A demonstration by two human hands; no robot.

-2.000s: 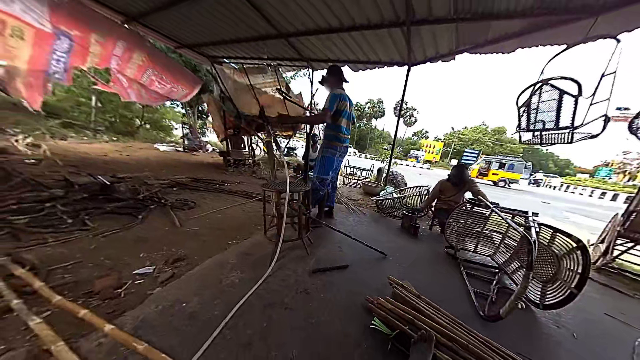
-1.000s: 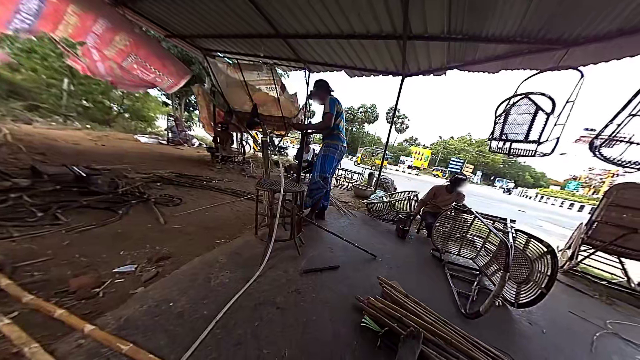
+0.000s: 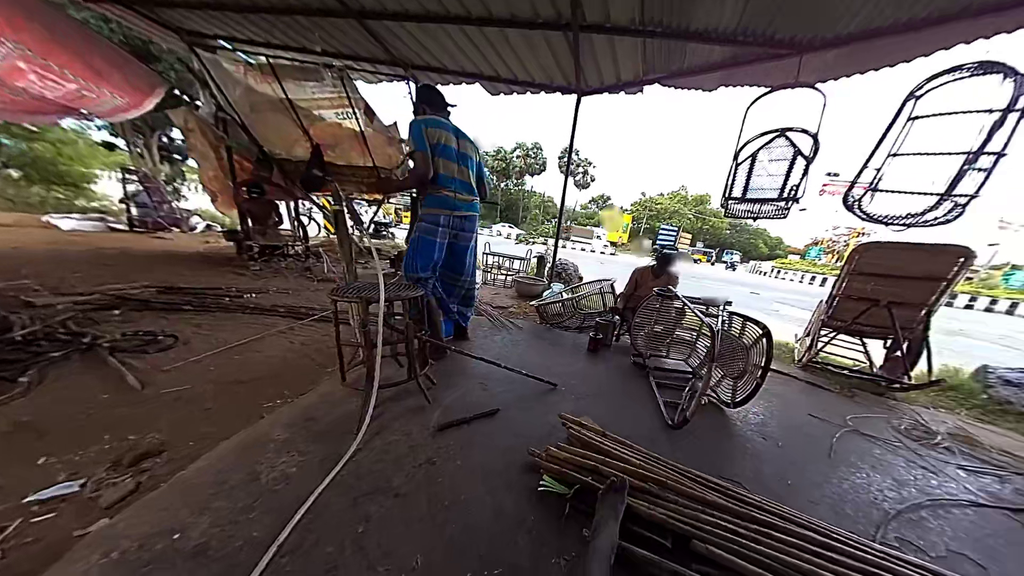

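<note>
Neither my left hand nor my right hand shows in the head view. A bundle of cane poles [image 3: 704,496] lies on the dark floor at the lower right, with a short wooden piece [image 3: 608,524] at its near end. A long pale cane strip [image 3: 352,448] curves from the bottom edge up past a round cane stool [image 3: 378,292] to a wooden post [image 3: 346,240]. A short dark stick [image 3: 467,420] and a longer thin rod [image 3: 496,362] lie near the stool. Round woven cane chair frames [image 3: 740,360] rest on the floor right of centre.
A person in a striped shirt [image 3: 448,172] stands behind the stool, facing away. Another person [image 3: 646,280] sits low behind the chair frames. Cane swing seats [image 3: 772,172] hang at the upper right above a reclining chair [image 3: 896,288]. Loose cane coils [image 3: 928,436] lie at right, branches [image 3: 56,344] at left.
The view has shifted somewhat; the near bamboo poles at the lower left are out of frame. The standing person is now turned further away.
</note>
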